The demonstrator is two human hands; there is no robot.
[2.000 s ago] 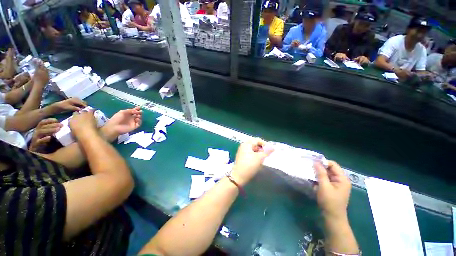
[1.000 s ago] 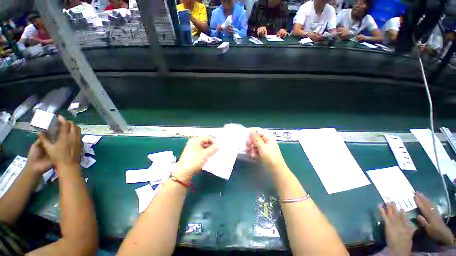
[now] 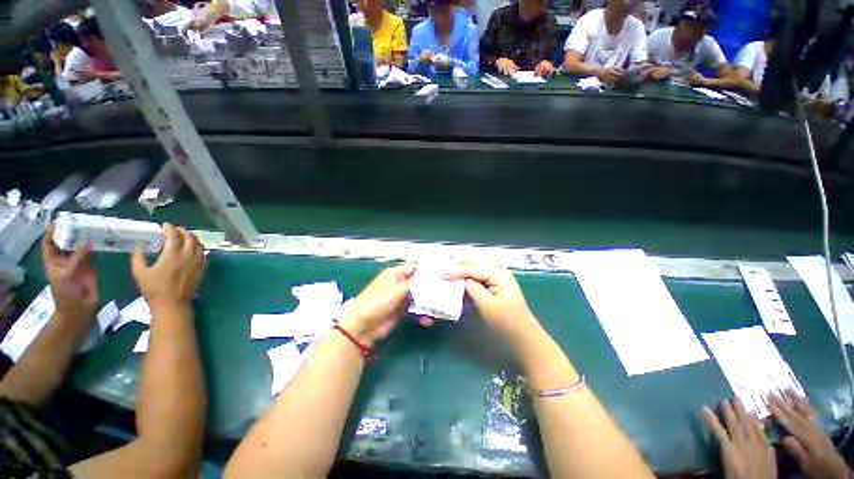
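Note:
A small folded white piece is held between my two hands in front of the rail. It has faint print along its lower edge. My left hand grips its left side, and my right hand pinches its upper right. Some fingertips are hidden behind the piece. A loose pile of small white slips lies on the green bench just left of my left forearm.
A pale metal rail and a grey upright border the conveyor belt. A left neighbour's hands hold a long white carton. White sheets lie right; another person's hands touch one. A white cable hangs right.
The larger white sheet or film in my hands now shows as a small folded piece, and my hands are closer together. The left neighbour's carton has turned lengthwise.

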